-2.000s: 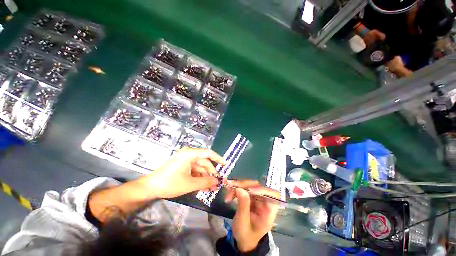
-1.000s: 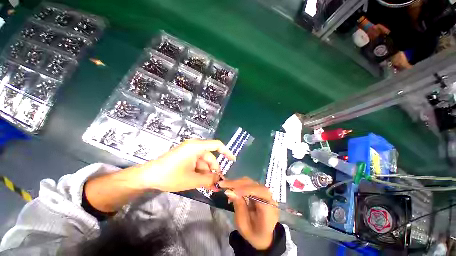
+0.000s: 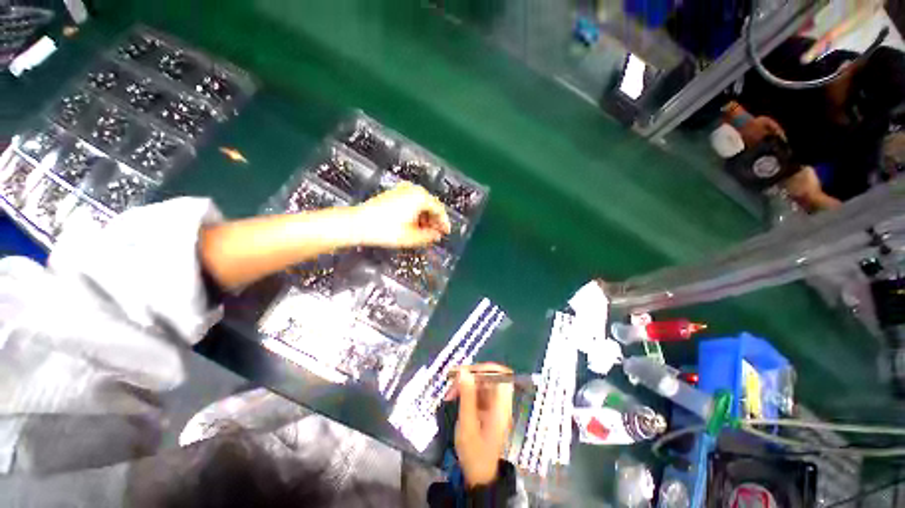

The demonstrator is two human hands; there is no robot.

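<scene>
My left hand is over the right side of the compartment tray, fingers curled. Something dark shows at its fingertips, but it is too blurred to tell whether a component is held. Small dark and coppery components are heaped in the clear tray's pockets. My right hand holds tweezers near the right edge of the white strip with dark blue marks. The tweezer tip is hard to make out.
Similar strips lie right of my right hand. Beyond are a white wipe, red syringe, bottle, blue box and fan. A metal frame crosses the right. A second tray lies left. Another person's hands show opposite.
My left hand has left my right hand and moved up and over the tray. My right hand has moved slightly down and left, still with the tweezers. The view has shifted.
</scene>
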